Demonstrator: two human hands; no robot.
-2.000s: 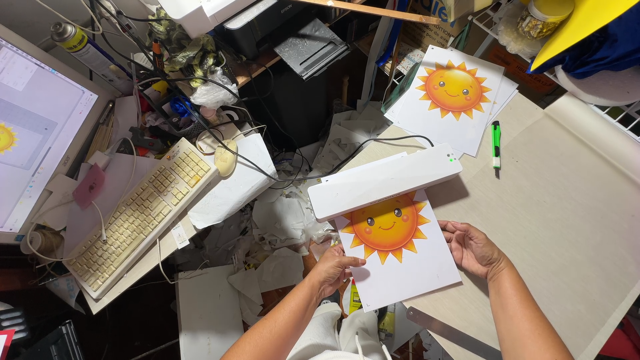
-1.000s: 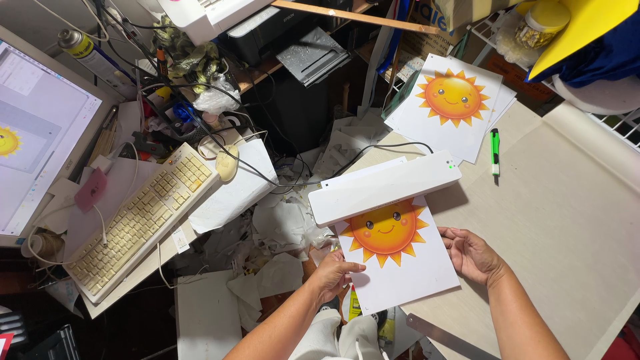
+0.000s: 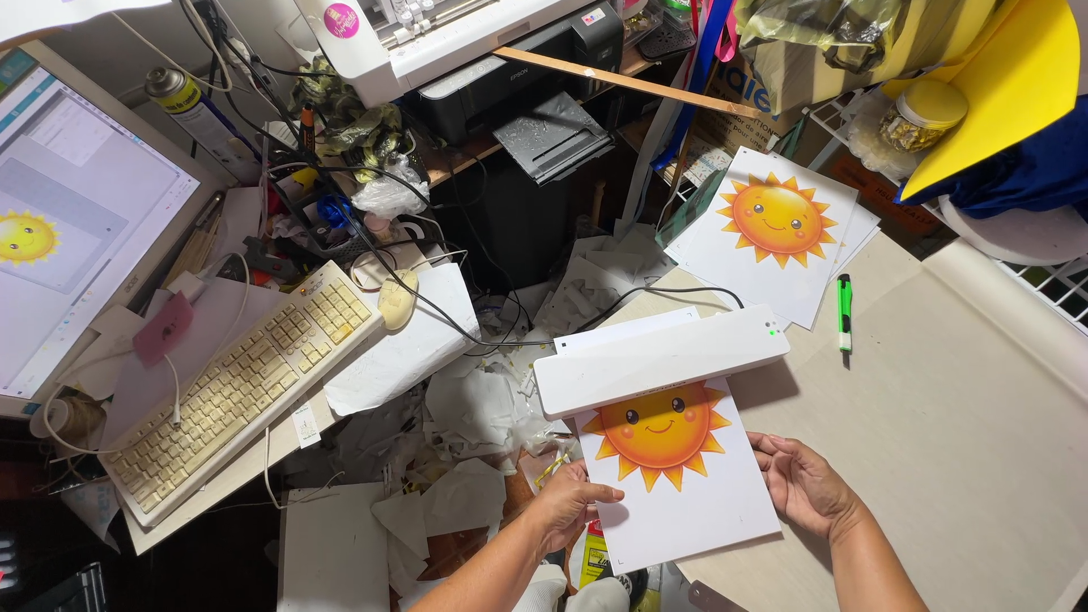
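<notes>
A sheet printed with a smiling sun [image 3: 663, 518] lies partly inside a white laminator [image 3: 663, 361]; its lower part sticks out toward me, and a strip of white paper shows beyond the machine's far side. My left hand [image 3: 563, 508] pinches the sheet's left edge, thumb on top. At the right edge, my right hand [image 3: 803, 483] rests with curled fingers against or just under the sheet; whether it grips is hidden. Green lights glow at the laminator's right end. A second sun print [image 3: 765, 289] tops a small stack beyond the machine. A green utility knife [image 3: 844, 313] lies right of it.
A keyboard [image 3: 246, 391], a mouse [image 3: 397, 300] and a monitor [image 3: 85, 221] are at the left. A black printer [image 3: 518, 76] stands at the back. The laminator's cable [image 3: 629, 293] runs leftward. Paper scraps [image 3: 467, 408] cover the floor. A metal strip [image 3: 712, 598] lies at the near table edge.
The sheet has moved further into the laminator, with less of the sun showing and a bit more paper at the far side. Both hands have stayed beside it.
</notes>
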